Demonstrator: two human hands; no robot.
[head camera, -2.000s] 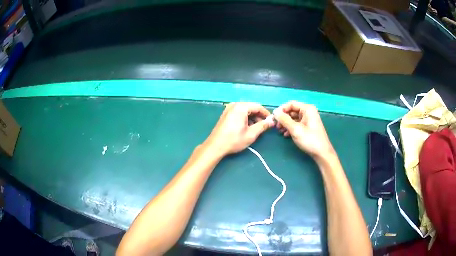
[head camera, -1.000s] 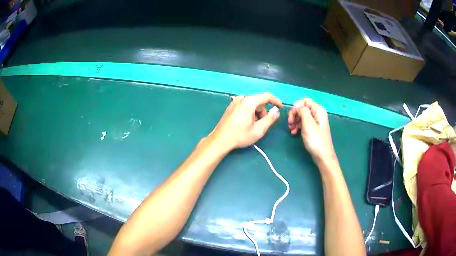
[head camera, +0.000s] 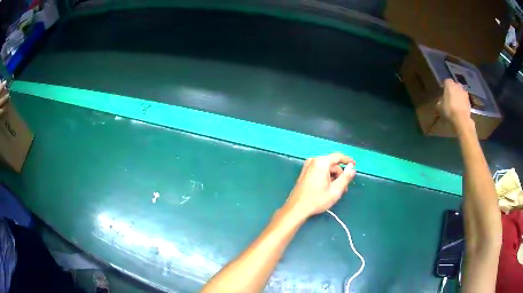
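A thin white cord (head camera: 355, 252) runs from under my left hand (head camera: 326, 182) down to the bottom edge of the picture. My left hand is closed around the cord's upper part, with thumb and index fingertips together beside the light green stripe; a tiny pale end shows at the fingertips. My right hand (head camera: 457, 103) is stretched out to the near side of the open brown product box (head camera: 429, 109). Its fingertips are at the flat items on the box top; whether they grip anything cannot be told.
A black phone (head camera: 451, 243) with a white cable (head camera: 443, 284) lies at the lower right, partly behind my right forearm. Pale yellow material (head camera: 508, 191) and a person's red sleeve (head camera: 510, 252) are at the right edge. A brown carton (head camera: 14, 137) stands at the left edge, with another hand on it.
My right hand has left my left hand and reached up and right to the box. The view has turned right. A hand now shows at the left carton.
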